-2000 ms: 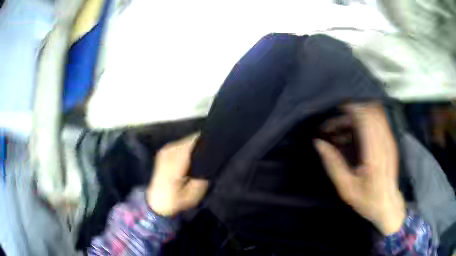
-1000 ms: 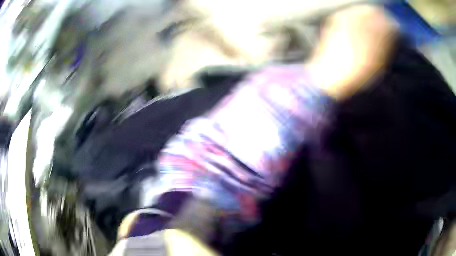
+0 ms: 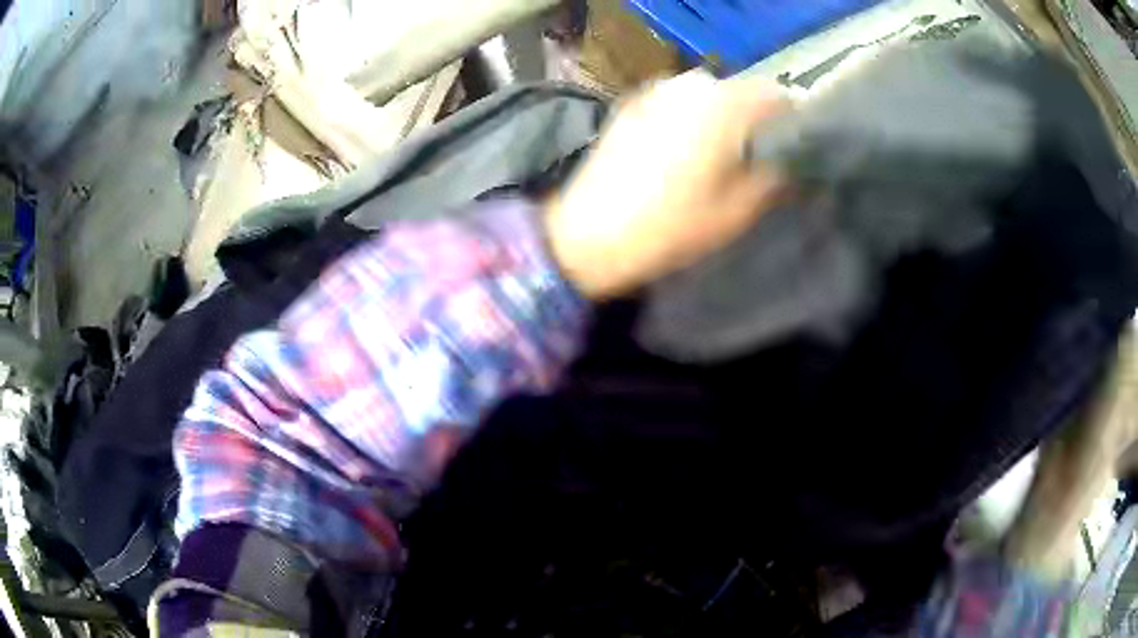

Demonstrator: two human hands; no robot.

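A large black garment piece (image 3: 948, 361) with a paler grey reverse (image 3: 761, 280) lies across the lap and rises at the right. My left hand (image 3: 674, 181), in a plaid sleeve, is at upper centre, its fingertips closed on the grey part of the cloth, which is blurred. My right hand (image 3: 1086, 449) is at the right edge, blurred and partly cut off, beside the black cloth. Its fingers are hidden or out of the picture, so its grip cannot be told.
A heap of grey, black and tan garments (image 3: 125, 411) lies at the left. A beige cloth bundle (image 3: 437, 50) is at the top. A bright blue board (image 3: 761, 25) and the pale table edge (image 3: 874, 44) show behind my left hand.
Since one second ago, my left hand sits further left in the picture and grey cloth now shows at its fingers. My right hand now shows at the right edge. The view has shifted.
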